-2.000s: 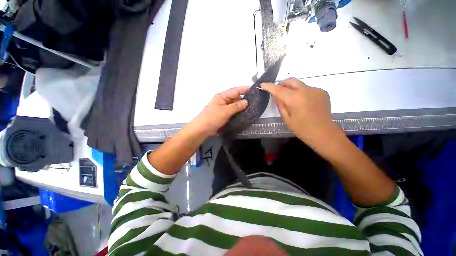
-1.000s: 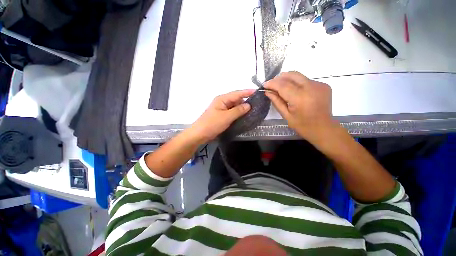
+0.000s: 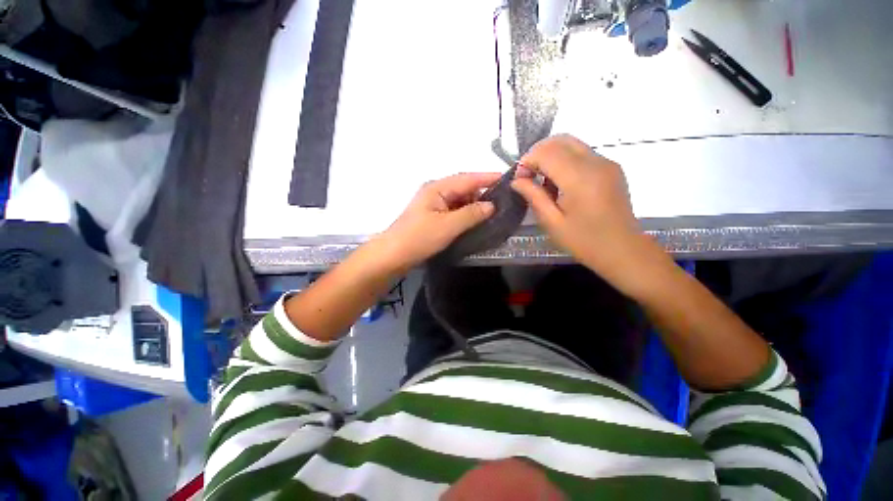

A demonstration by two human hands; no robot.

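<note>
A long dark grey fabric strip (image 3: 494,227) runs from under the bright lamp, over the table's front edge and down to the lap. My left hand (image 3: 441,217) pinches it between thumb and fingers at the table edge. My right hand (image 3: 568,191) is closed at the strip's edge, thumb and index finger together, touching or almost touching the left fingertips. Whether a fine tool is in the right fingertips is too small to tell. A narrow loose end (image 3: 503,151) of grey fabric curls up beside the right fingertips.
A second strip (image 3: 321,108) lies flat at left. Grey cut pieces (image 3: 211,147) hang over the table's left edge. Black thread snips (image 3: 727,67) and a red stick (image 3: 789,49) lie upper right. The machine's metal parts (image 3: 592,18) are top centre. A measuring tape (image 3: 725,241) lines the front edge.
The right hand has moved slightly left and its fingers have curled in at the strip's edge. A narrow fabric end now shows above the fingertips. The left hand keeps its pinch.
</note>
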